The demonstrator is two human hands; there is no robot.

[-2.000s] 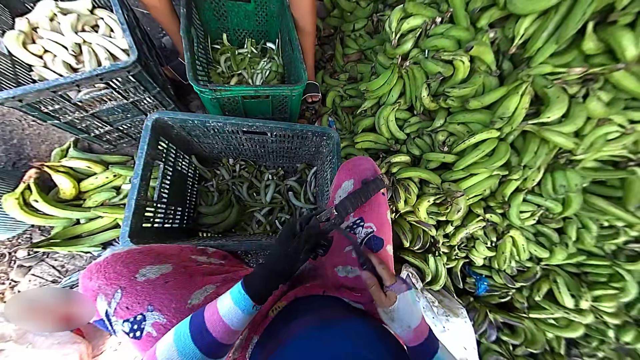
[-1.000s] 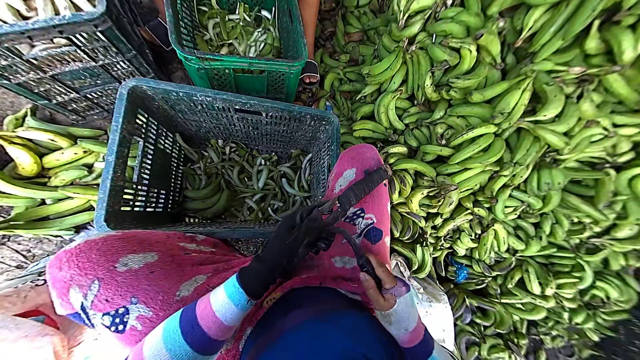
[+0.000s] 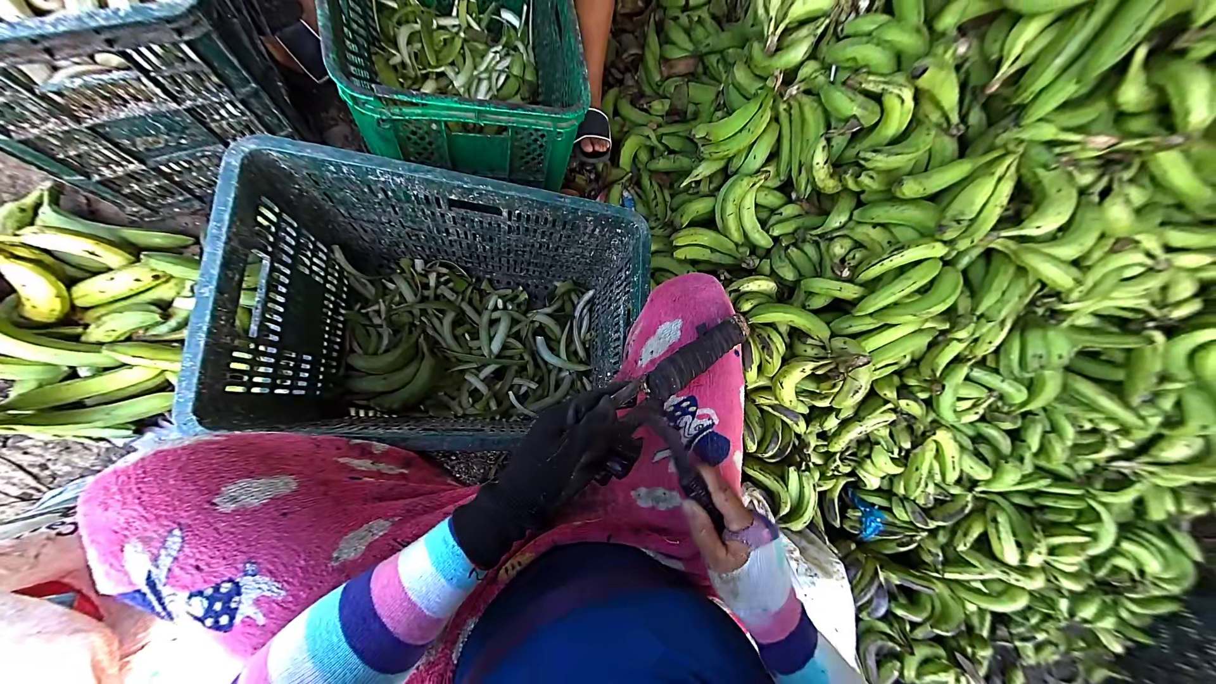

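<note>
My left hand (image 3: 560, 456), in a black glove, is closed on the narrow metal end of a tool with a thick dark wrapped handle (image 3: 698, 359). That handle points up and right over my right knee. My right hand (image 3: 722, 522), fingers bare below a pale sleeve, grips a dark curved knife (image 3: 679, 456). The knife's upper end meets the other tool beside my gloved fingers; the exact contact is hard to see. Beyond my left hand, a dark blue-green plastic crate (image 3: 437, 180) holds green peel strips (image 3: 484, 332) and several green plantains or bananas (image 3: 394, 370).
Green plantains or bananas (image 3: 912, 285) are heaped along the right, with a blue scrap (image 3: 866, 518) among them. More fruit (image 3: 85, 313) lies left of the crate. A green crate (image 3: 456, 109) with peels stands ahead by a person's foot (image 3: 595, 133). Another dark crate (image 3: 142, 104) is at upper left.
</note>
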